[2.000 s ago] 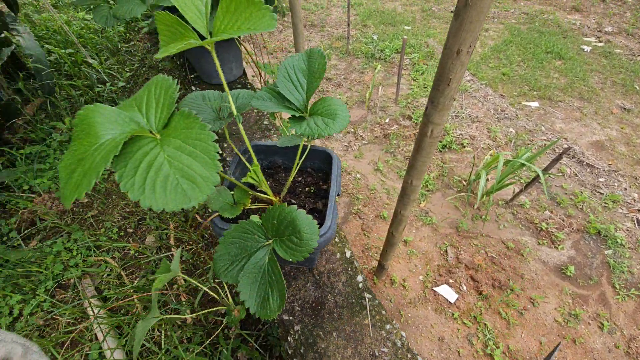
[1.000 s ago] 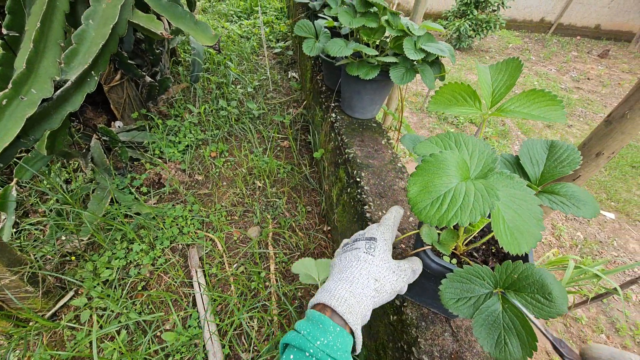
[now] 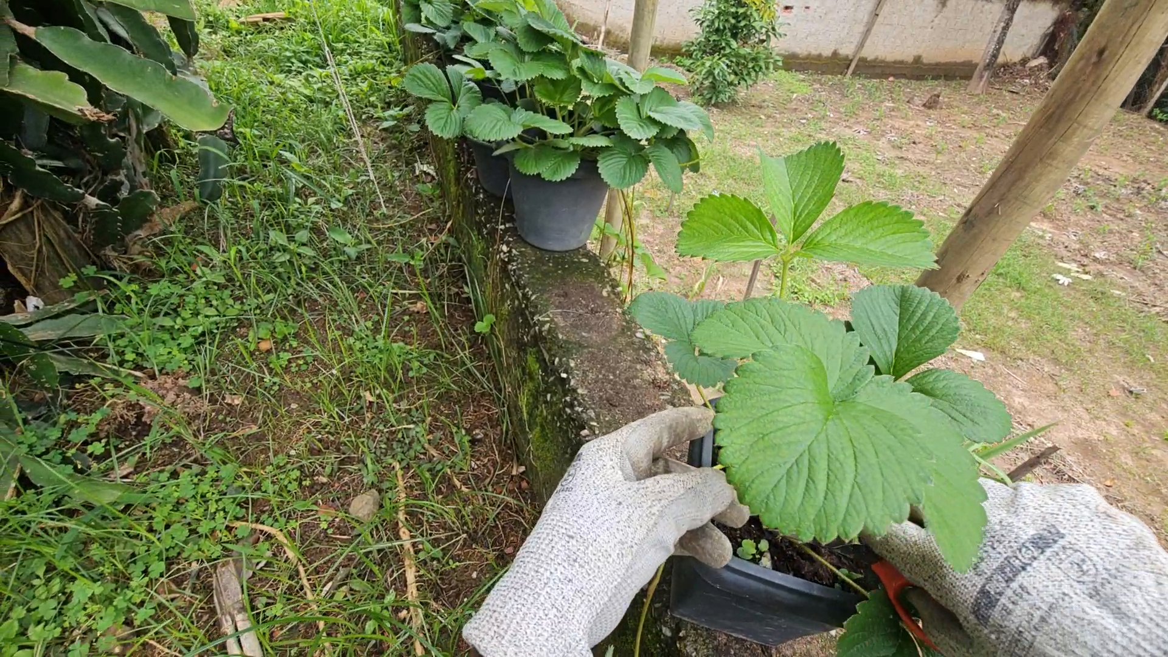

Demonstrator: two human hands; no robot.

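A strawberry plant (image 3: pixel 821 429) with broad toothed leaves grows in a dark plastic planter (image 3: pixel 766 598) on a low mossy wall. At the planter's left rim is my left hand (image 3: pixel 620 529), in a light grey knitted glove, its fingers bent near the thin stems; whether they pinch one is unclear. On the right, my gloved right hand (image 3: pixel 1031 566) reaches behind the leaves. It is closed around a tool with an orange-red handle (image 3: pixel 899 598), mostly hidden by the hand and foliage; its exact kind cannot be told.
Further along the concrete wall (image 3: pixel 593 338) stand more potted strawberry plants, one in a dark round pot (image 3: pixel 557 205). A wooden post (image 3: pixel 1049 146) leans at the right. Grass and weeds grow left of the wall, beside a thick-stemmed succulent plant (image 3: pixel 119 82).
My left hand has moved in to the planter's rim with its fingers curled. My right hand, barely in view a second ago, has come in from the right with the tool.
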